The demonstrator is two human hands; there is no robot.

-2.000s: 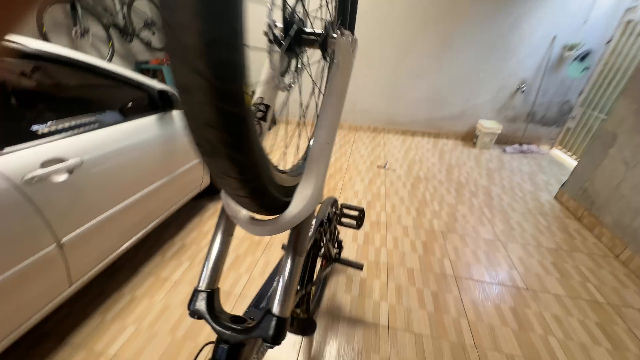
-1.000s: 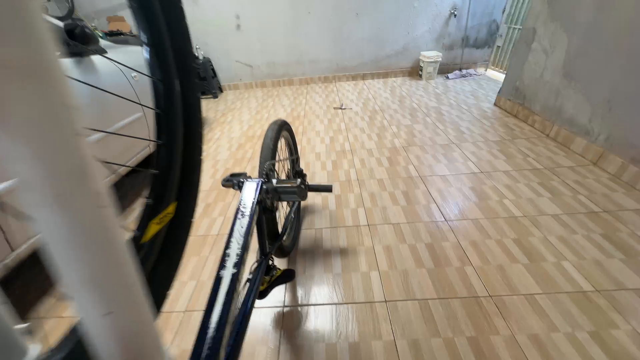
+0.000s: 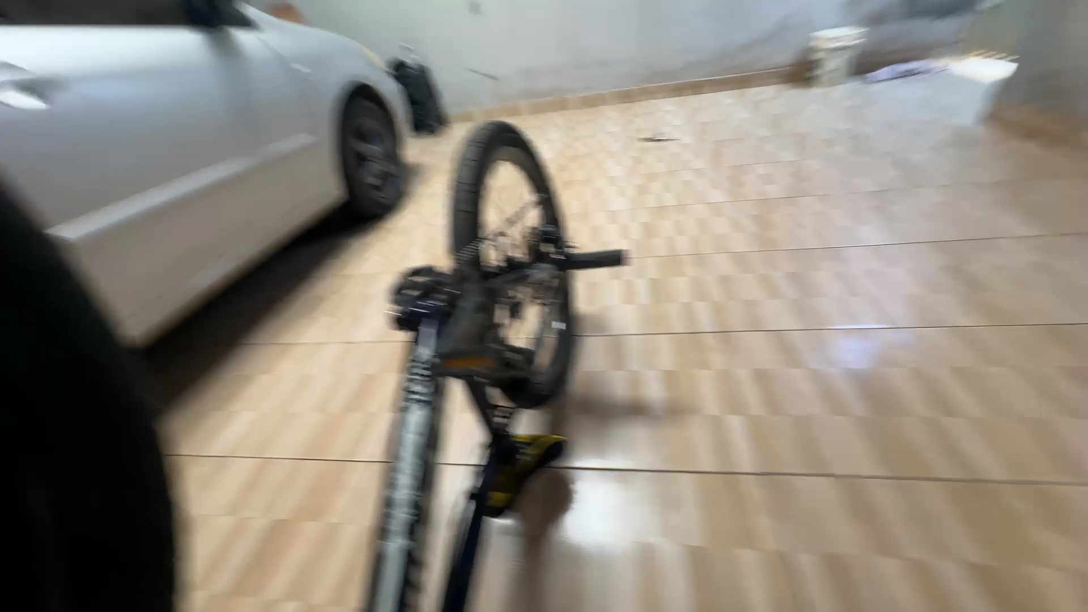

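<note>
Neither my left hand nor my right hand shows in the head view, so what they hold cannot be told. A bicycle stretches away from the bottom of the frame, its wheels off to the far end and its scuffed frame tube (image 3: 410, 450) nearest the camera. Its small wheel with a black tire (image 3: 467, 191) touches the tiled floor. A black cylindrical peg (image 3: 595, 259) sticks out to the right beside that wheel. Lower down lies the black and yellow saddle (image 3: 520, 472). A large dark blurred shape (image 3: 76, 425) fills the left edge. The picture is blurred.
A silver car (image 3: 195, 161) stands along the left. Behind its front wheel, a dark object (image 3: 416, 92) leans near the back wall. A white bucket (image 3: 835, 55) and a pale cloth (image 3: 906, 70) are at the back right. A small thin object (image 3: 659, 138) lies on the tiles.
The white fork and spoked wheel that stood close on the left a second ago are no longer recognizable. The view has turned left, with more of the car showing.
</note>
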